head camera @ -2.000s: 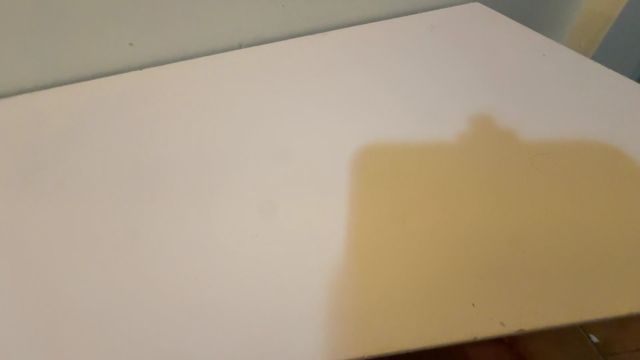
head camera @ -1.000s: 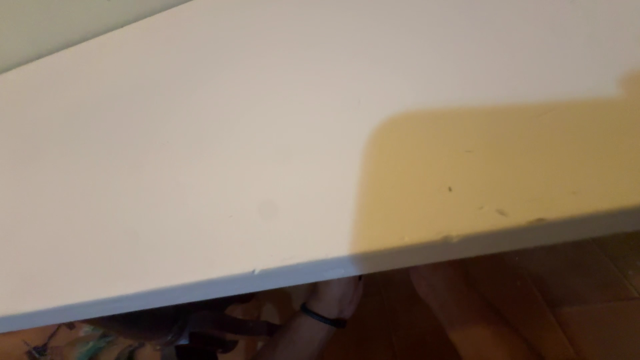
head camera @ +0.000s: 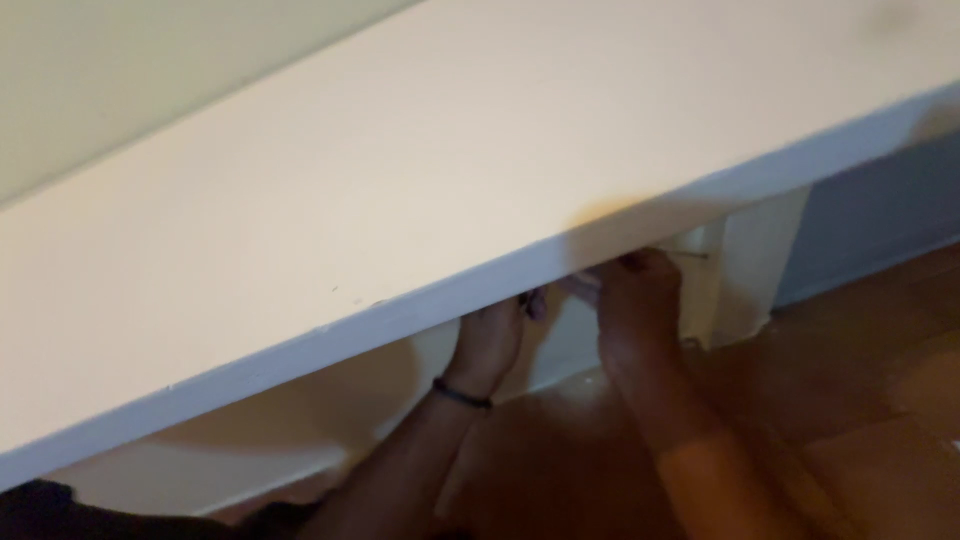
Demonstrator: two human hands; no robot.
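A white board-like tabletop (head camera: 420,187) spans the view, and both hands reach beneath its front edge. My left hand (head camera: 495,334), with a dark band (head camera: 461,394) at the wrist, is partly covered by the edge; its fingers and anything in them are hidden. To its right, my right hand (head camera: 643,296) is raised under the edge with its fingers bent. A thin dark rod (head camera: 686,255) sticks out to the right beside these fingers; whether they grip it cannot be told.
A pale wall (head camera: 135,67) runs behind the tabletop. Below are a whitish upright panel or leg (head camera: 754,262), a blue-grey surface (head camera: 862,217) at right and a reddish-brown tiled floor (head camera: 847,405). Dark cloth (head camera: 112,517) shows at bottom left.
The view has shifted towards the tabletop's front edge. Both forearms now show clearly below it; one second ago they were only partly in view, and two seconds ago neither was clearly visible.
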